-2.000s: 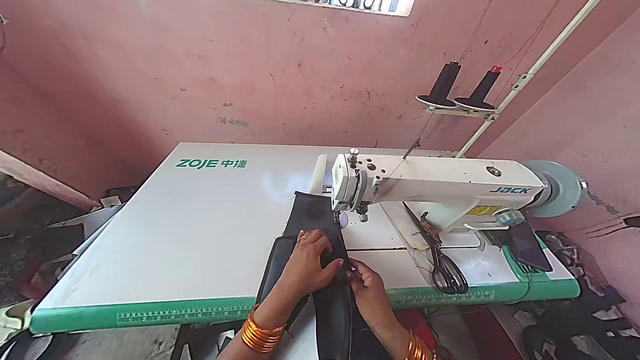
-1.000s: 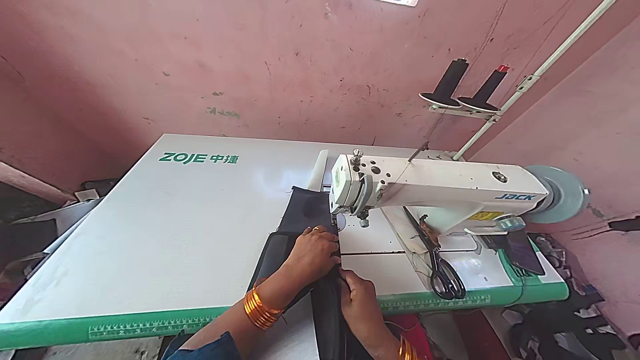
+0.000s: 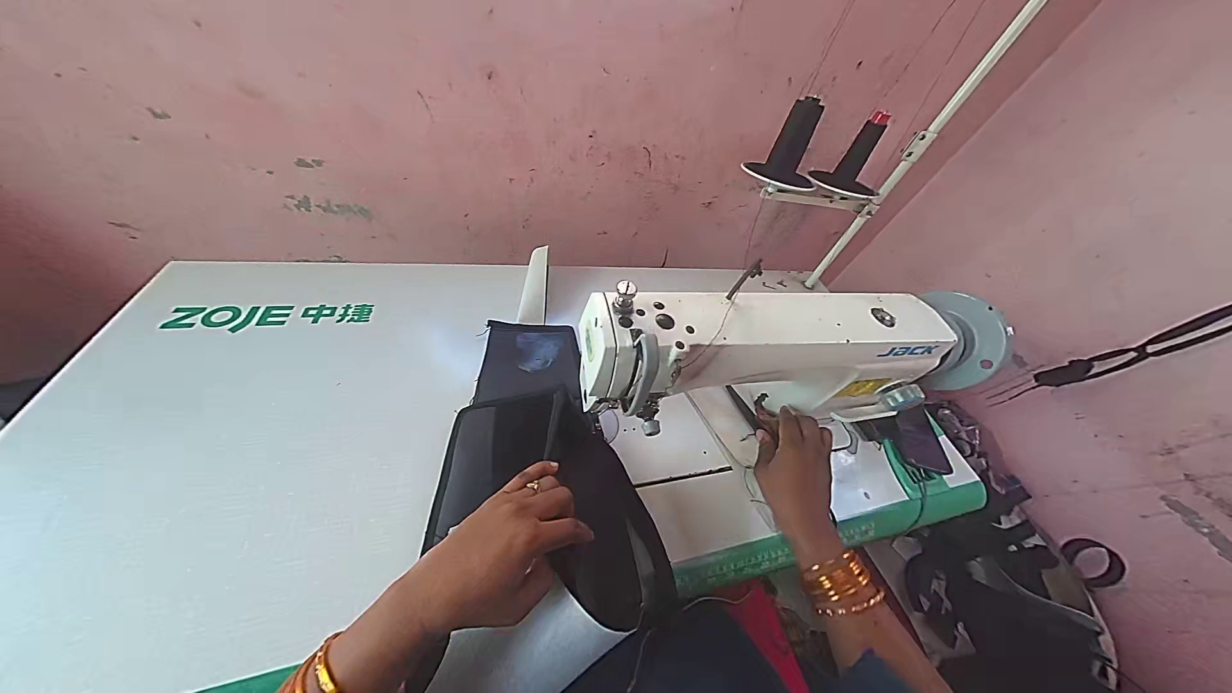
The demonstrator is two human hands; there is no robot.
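Note:
A white Jack sewing machine (image 3: 770, 332) stands on the table, its needle area at the left end of the head. Black fabric pieces (image 3: 500, 438) lie just left of the needle area and hang over the front edge. My left hand (image 3: 520, 539) grips the folded edge of the black fabric between fingers and thumb. Under the machine arm, my right hand (image 3: 794, 462) has its fingers closed around the scissors (image 3: 746, 409); their handles are mostly hidden by the hand.
Two black thread cones (image 3: 794, 144) stand on a holder behind the machine. A phone (image 3: 919, 443) lies at the table's right end. Dark fabric scraps (image 3: 1011, 597) are heaped at the lower right. The white table (image 3: 250, 462) has a green front edge with ruler marks.
My right hand has left the black fabric and moved right to the scissors. The fabric's near part is now lifted and folded open in my left hand, with a pale underside showing.

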